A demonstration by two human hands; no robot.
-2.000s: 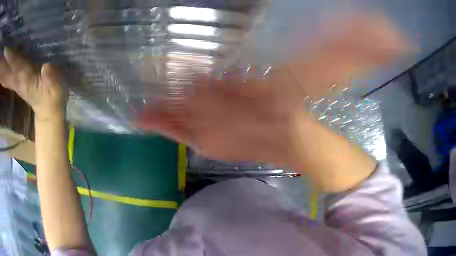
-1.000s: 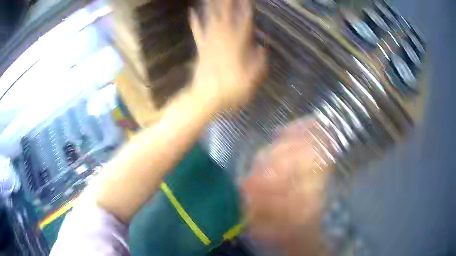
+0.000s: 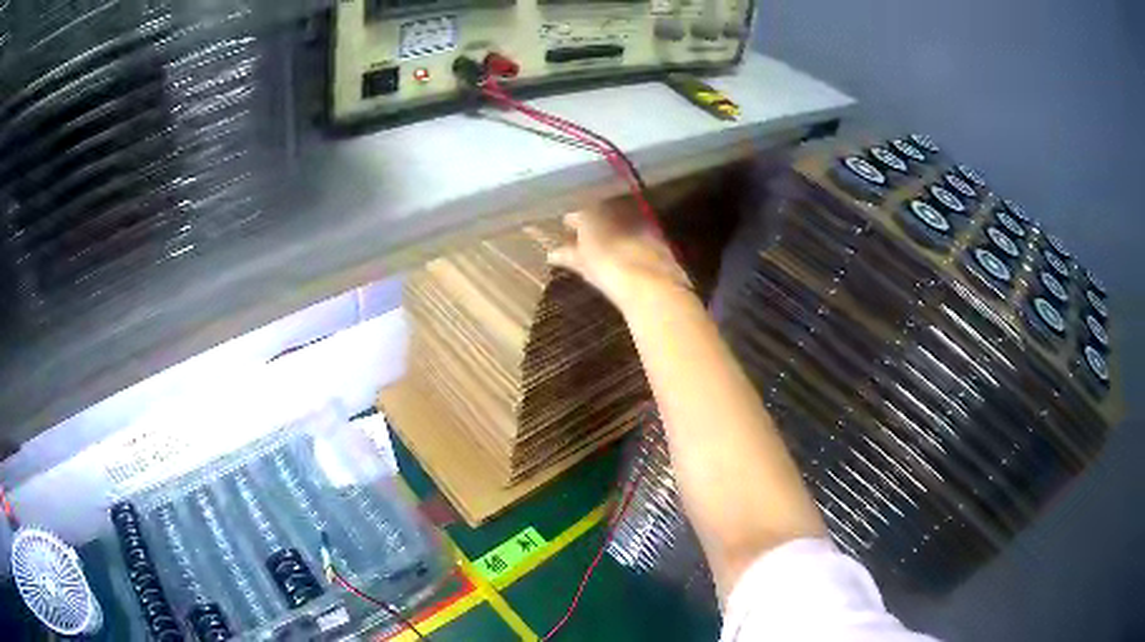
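My left hand (image 3: 612, 255) reaches in under the shelf to the top of a tall pile of brown cardboard divider sheets (image 3: 471, 357). Its fingers point left and lie at the pile's upper edge. Shadow and the sheets hide whether it grips one. My right hand is not in view. A packed tray stack (image 3: 923, 376) stands right of my forearm, with striped clear edges and round black-rimmed parts on cardboard on top.
A beige test instrument (image 3: 553, 44) sits on the shelf (image 3: 414, 188), with red and black leads (image 3: 571, 132) hanging past my wrist. A slotted plastic tray (image 3: 276, 527) with black parts and a small white fan (image 3: 57, 581) are at lower left. More clear trays (image 3: 151, 138) are at upper left.
The view has swung left, bringing the shelf and instrument in. My left hand has moved from the tray stack's side to the cardboard pile. My right hand has gone out of view.
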